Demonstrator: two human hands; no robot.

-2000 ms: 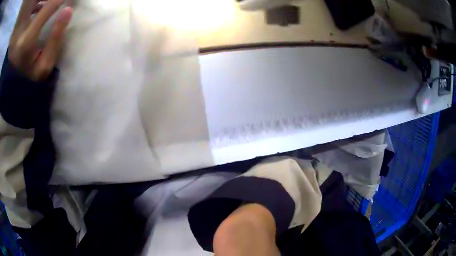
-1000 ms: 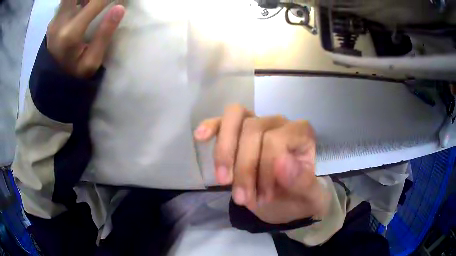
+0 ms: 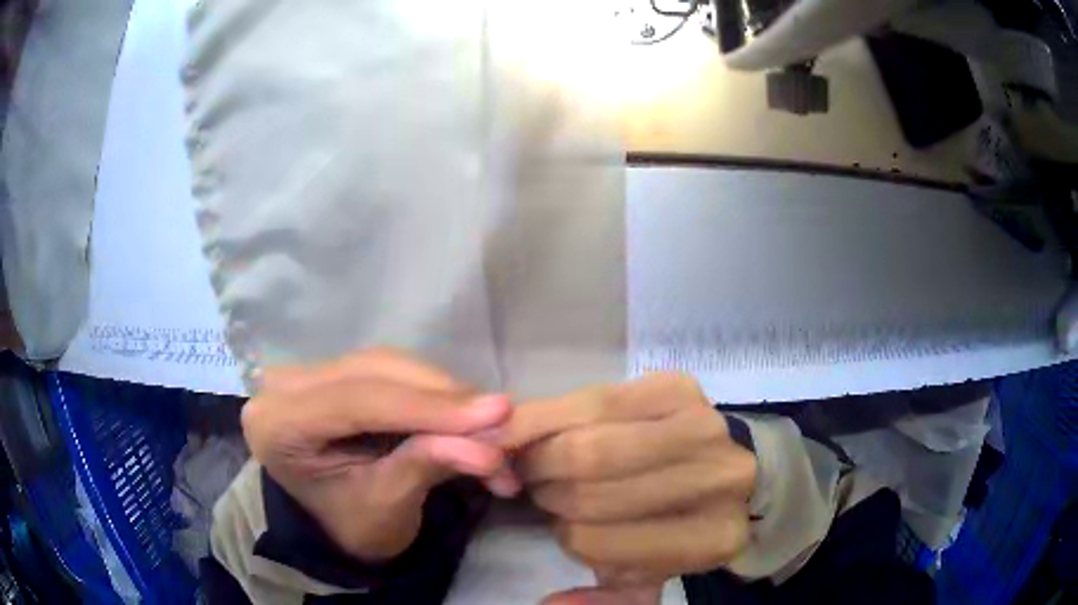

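Observation:
A pale grey fabric panel [image 3: 355, 177] lies over the white table, with a wavy stitched left edge and a straight seam line running down it. My left hand [image 3: 367, 443] is at the panel's near edge, thumb and fingertips pinched together at the seam's lower end. My right hand [image 3: 644, 473] is beside it with curled fingers, its fingertips meeting the left ones. The fingers hide the near end of the fabric, and both hands are slightly blurred.
The sewing machine head [image 3: 816, 30] is at the top, beside a bright lamp glare. A dark flat object [image 3: 928, 92] lies behind on the tan bed. A ruler strip [image 3: 804, 352] marks the table front. Blue baskets [image 3: 118, 473] with pale cloth stand below on both sides.
My left hand has come down from the panel's upper left to its near edge. My right hand, out of the picture or low at first, has come up and now meets it.

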